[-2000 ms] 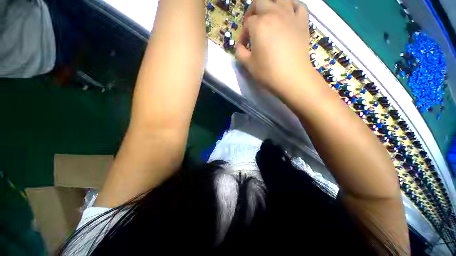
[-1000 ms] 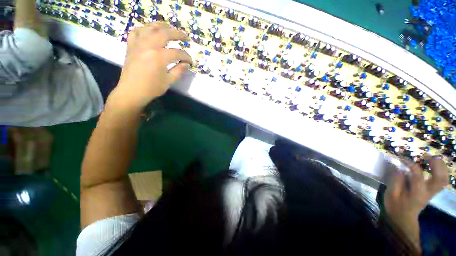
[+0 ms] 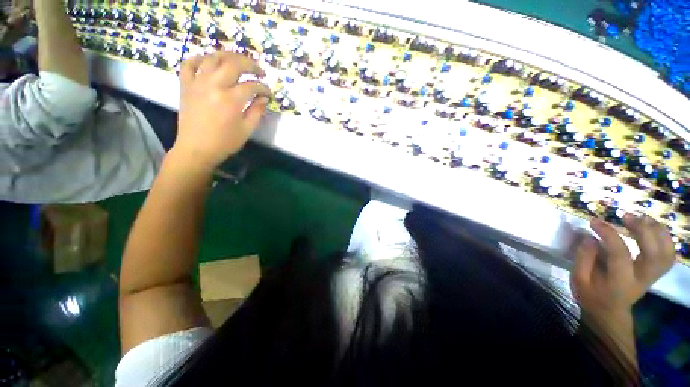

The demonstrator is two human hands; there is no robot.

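Observation:
The circuit board panel (image 3: pixel 424 113) is a long tan-yellow strip crowded with small dark, white-topped and blue parts, running across the upper view. My left hand (image 3: pixel 219 109) rests over its near edge and the near rail at the left, fingers bent and apart, with no part seen in it. My right hand (image 3: pixel 624 264) is at the near rail and board edge at the far right, fingers bent and apart, with no part seen in it. The near conveyor rail (image 3: pixel 340 162) is silver-white. What lies under the fingertips is hidden.
Loose blue components (image 3: pixel 669 38) lie heaped on the green bench mat (image 3: pixel 560 19) at the upper right, beyond the far rail (image 3: pixel 484 30). Another person's sleeve (image 3: pixel 72 143) and arm are at the left. Cardboard boxes (image 3: pixel 231 278) stand on the green floor below.
Since two seconds ago, the view has swung left and my hands have moved wide apart along the near rail. In the last second the hands kept nearly the same places.

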